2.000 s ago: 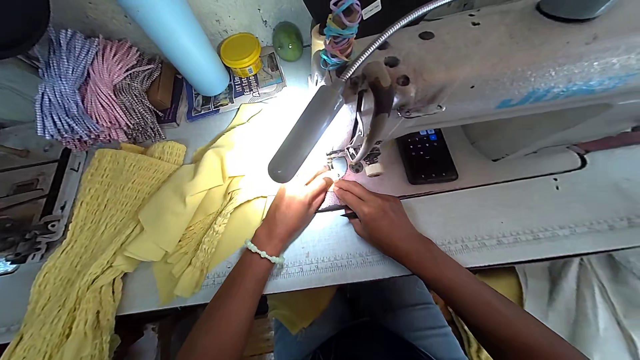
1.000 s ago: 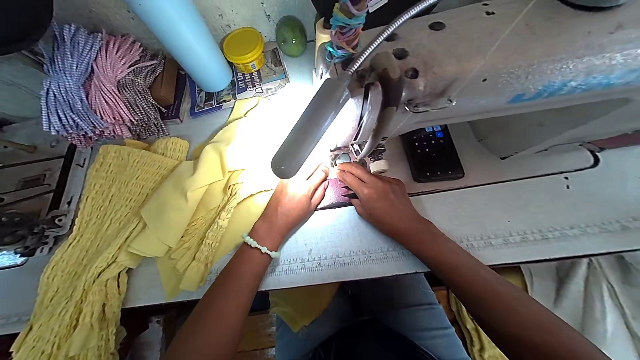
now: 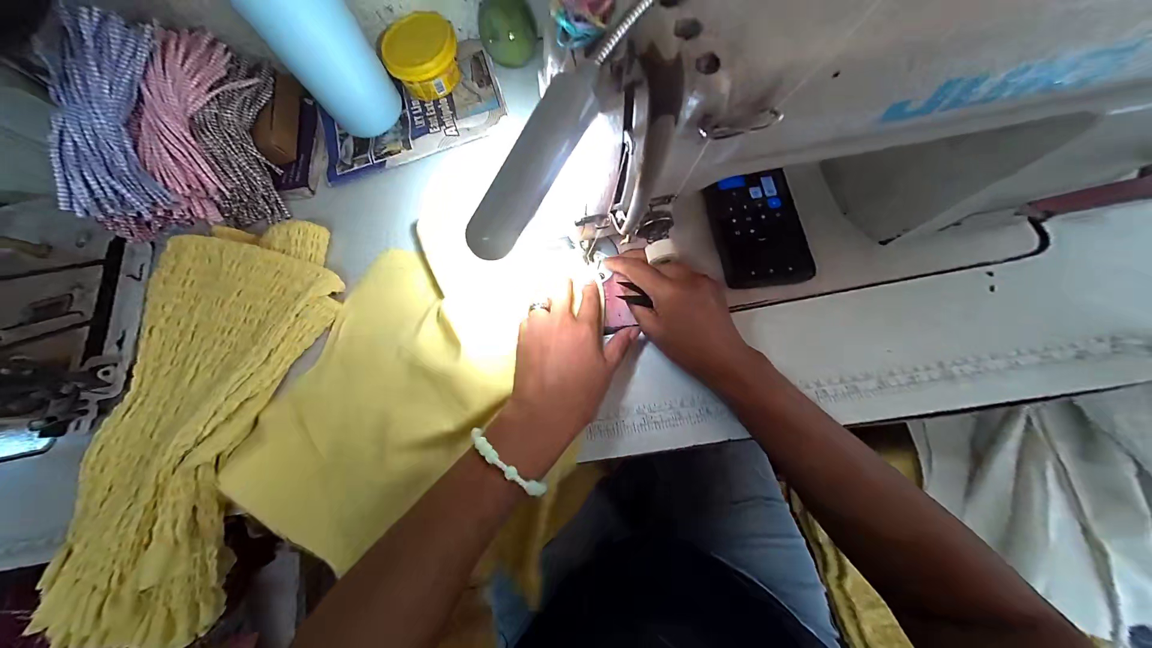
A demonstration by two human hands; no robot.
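Observation:
Under the lamp of the sewing machine (image 3: pixel 900 81), my left hand (image 3: pixel 562 355) lies with its fingertips on yellow fabric (image 3: pixel 378 378) beside the presser foot (image 3: pixel 594 256). Glare washes out the cloth there. My right hand (image 3: pixel 688 310) is just right of the needle area, its index fingertip close to the foot, with dark pointed tips, perhaps thread snips, showing from under its fingers. A pink patch (image 3: pixel 618 304) of the machine bed shows between the hands. Gathered yellow fabric strips (image 3: pixel 198 378) lie further left.
Bundles of blue (image 3: pixel 99 117), pink (image 3: pixel 184 117) and dark checked strips lie at the back left. Nearby are a light-blue roll (image 3: pixel 324 63), a yellow tub (image 3: pixel 420 54) and a green object (image 3: pixel 508 31). A black phone (image 3: pixel 759 229) rests under the machine arm. The gray lamp (image 3: pixel 531 171) hangs above my left hand.
The yellow fabric left of my left hand, bunched in the earlier frames, now lies spread out flatter and nearer the front edge. My left hand's fingers have straightened on the cloth.

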